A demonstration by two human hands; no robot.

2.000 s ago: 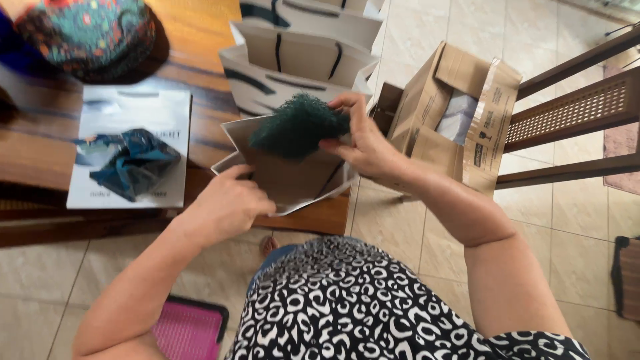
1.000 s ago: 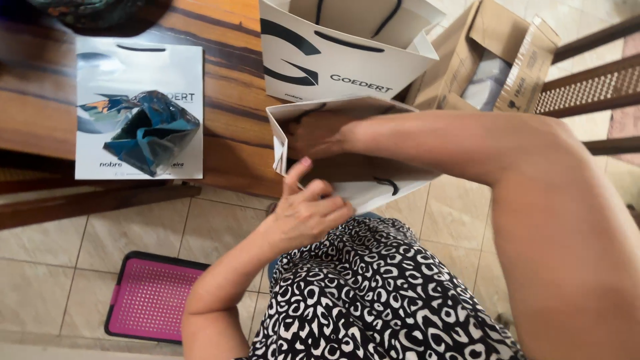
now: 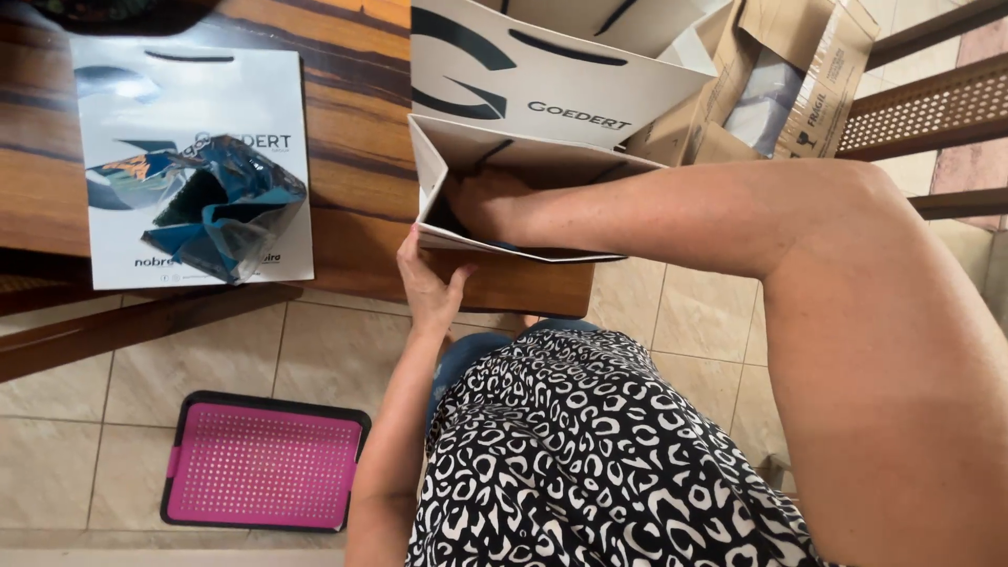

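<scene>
A white paper gift bag (image 3: 543, 146) stands with its mouth open at the table's near right corner. My right hand (image 3: 488, 206) reaches down inside it, its fingers hidden in the dark interior, so what it holds does not show. My left hand (image 3: 429, 279) grips the bag's near left corner from outside, fingers at the rim and thumb apart. Right behind stands another white paper bag (image 3: 551, 87) with dark cord handles. On the left, a flat white paper bag (image 3: 189, 87) lies on the table under a crumpled clear plastic package (image 3: 228, 209) with blue and dark contents.
A striped wooden table (image 3: 354, 157) bears the bags. At the right stands an open cardboard box (image 3: 717, 102) with plastic-wrapped things inside, beside a wooden chair with a cane panel (image 3: 929, 114). A pink perforated tray with a black rim (image 3: 268, 465) is on the tiled floor.
Two seconds ago my right hand held dark green mesh-like material over the bag's mouth; since then it has gone down into the bag. My left hand has shifted to the bag's left corner.
</scene>
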